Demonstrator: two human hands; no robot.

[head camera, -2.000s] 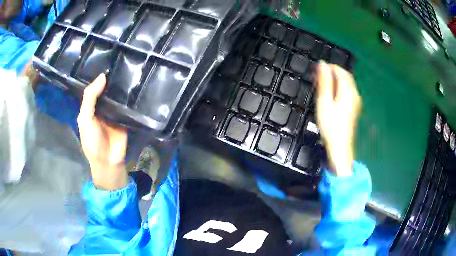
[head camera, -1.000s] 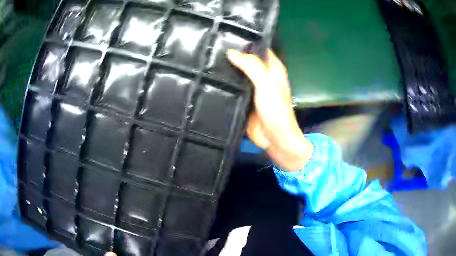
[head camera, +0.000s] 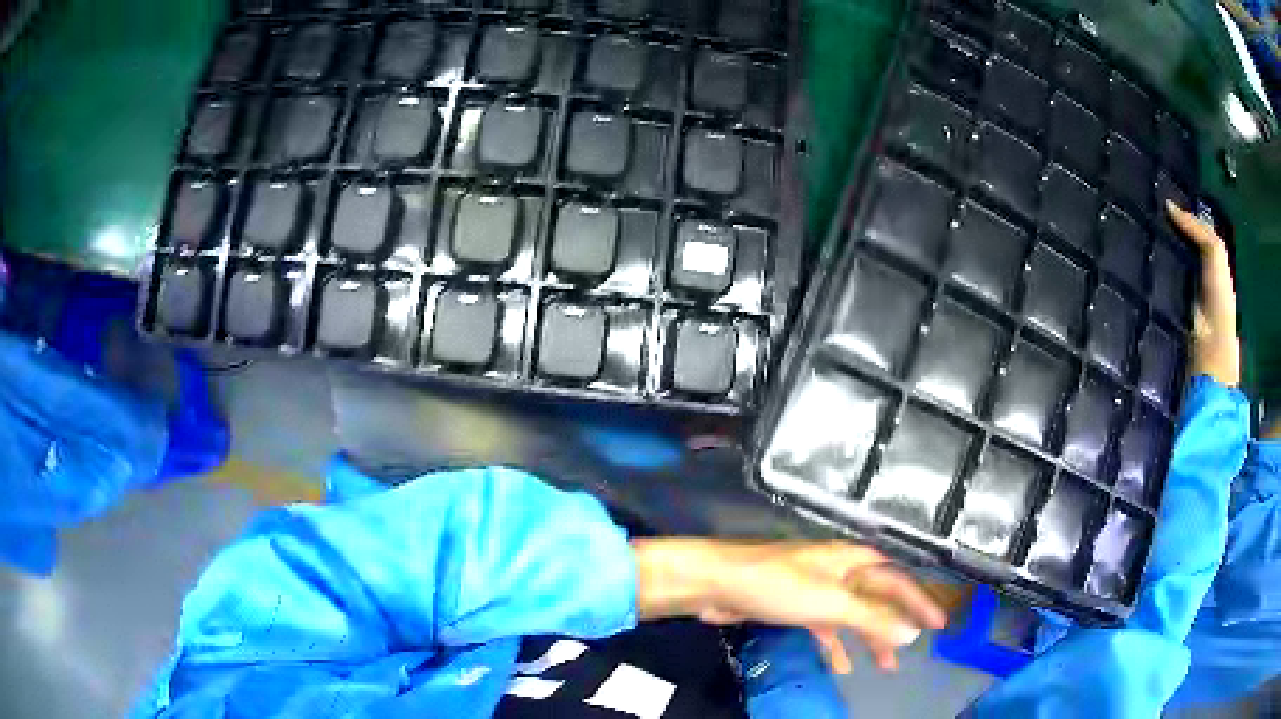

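Observation:
A black filled tray (head camera: 457, 379) lies on the green bench at left and centre, with matte dark rounded squares in its pockets. One piece bears a small white rectangle (head camera: 705, 257). A black empty tray (head camera: 969, 562) with glossy pockets is at the right, tilted, its left corner touching or close to the filled tray. My right hand (head camera: 1211, 302) holds its far right edge, partly hidden by the tray. My left hand (head camera: 794, 590) is just below the tray's near edge, fingers apart, holding nothing visible.
The green bench (head camera: 84, 155) shows at left and between the trays. Blue sleeves of other people show at the left (head camera: 77, 450) and right edges. A grey floor with a yellow line lies below.
The empty tray has moved from the left to the right of the filled tray, which is in view again. My left hand has come off the empty tray.

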